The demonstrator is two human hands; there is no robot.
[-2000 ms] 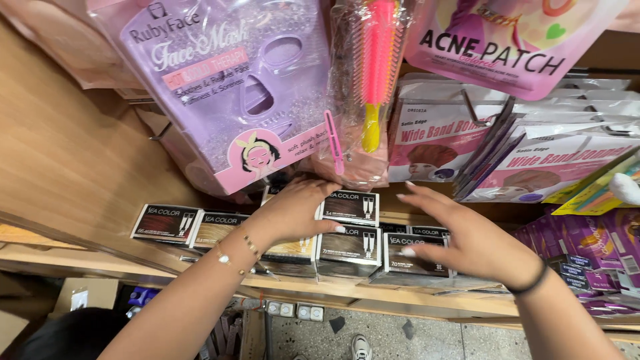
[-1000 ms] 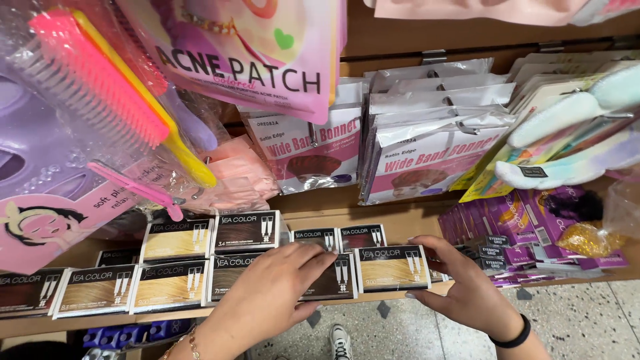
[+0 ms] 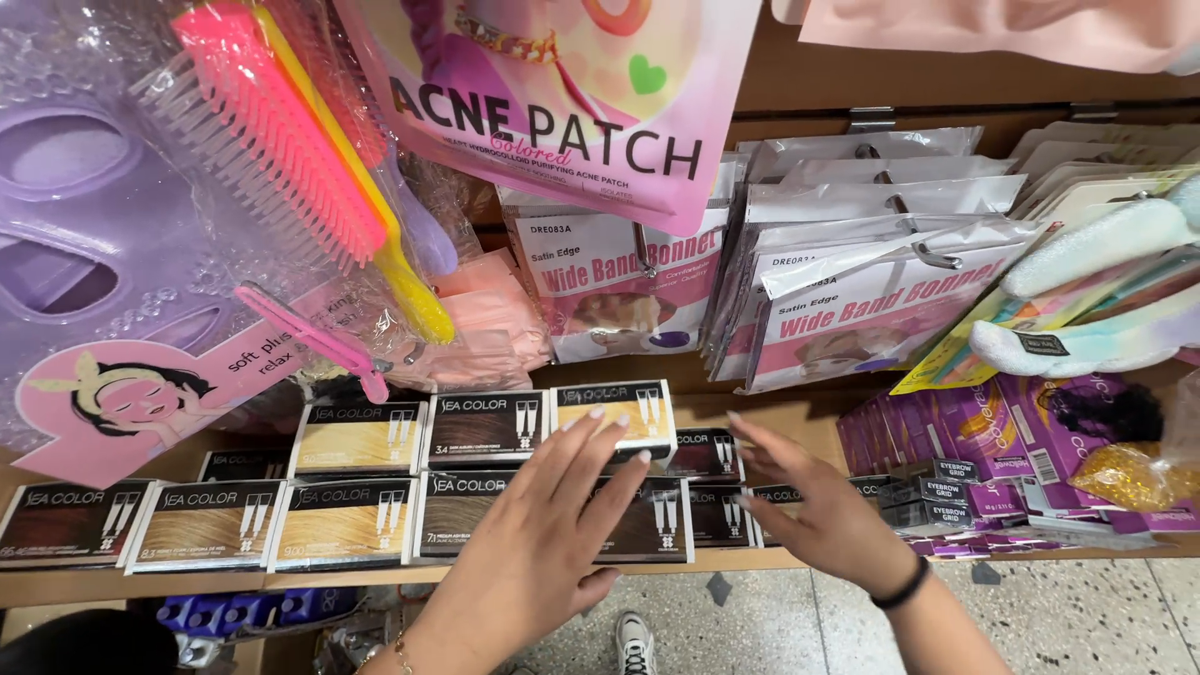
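Observation:
Hair color boxes stand in rows on a wooden shelf [image 3: 356,581]. My left hand [image 3: 544,525] is spread over the front row, its fingertips at a blonde-pictured hair color box [image 3: 647,412] on the upper layer; whether they press on it I cannot tell. Left of that box sits a dark-shade box [image 3: 487,427], and beyond it another blonde one [image 3: 358,439]. My right hand [image 3: 816,506], a black band at its wrist, is held with fingers apart beside smaller-looking boxes set farther back [image 3: 717,514], holding nothing visible.
Packaged bonnets [image 3: 862,309] hang on metal hooks behind the boxes. An acne patch pouch [image 3: 562,122], a pink and yellow hairbrush [image 3: 309,141] and a purple face mask [image 3: 75,206] hang close in front. Purple packets [image 3: 975,431] fill the shelf's right part. A shoe [image 3: 636,642] shows below.
My right hand has come off the blonde-pictured box it touched at the front right. A blonde-pictured box now sits on the upper layer, beside the dark-shade one.

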